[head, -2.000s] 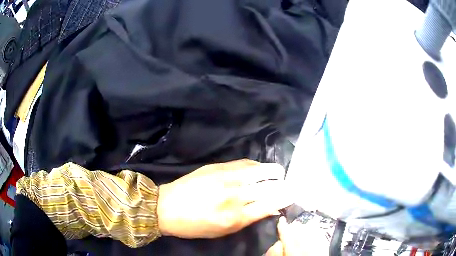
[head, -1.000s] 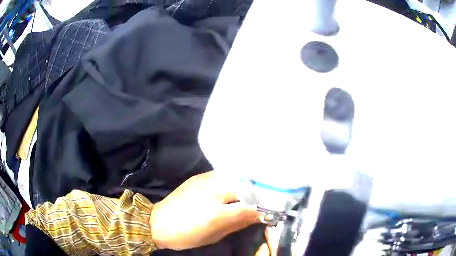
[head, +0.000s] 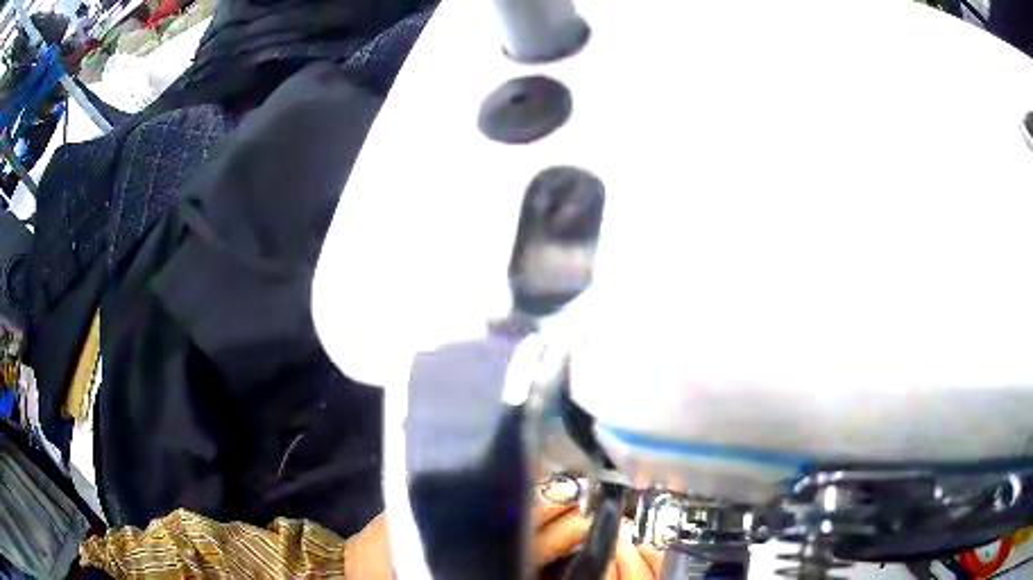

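The white sewing machine head [head: 725,249] fills the middle and right of the view. Black lining [head: 238,329] lies in folds to its left, with a pale thread on it. My left hand [head: 368,553] reaches in from the lower left in a striped yellow-brown sleeve. It is mostly behind the dark curved guard [head: 470,476], with fingers showing beyond it near the needle area; its grip is hidden. A bit of my right hand [head: 637,561] shows at the bottom edge below the metal parts, cut off and unclear.
Dark checked fabric [head: 170,147] lies at the upper left beside the lining. A tan strip [head: 84,368] shows at the left edge. Red loop handles [head: 988,557] show at the lower right. Blue and red items are blurred at the upper left.
The view has shifted, so the machine head now covers much more of the picture and hides most of both hands. The small white gap in the lining no longer shows.
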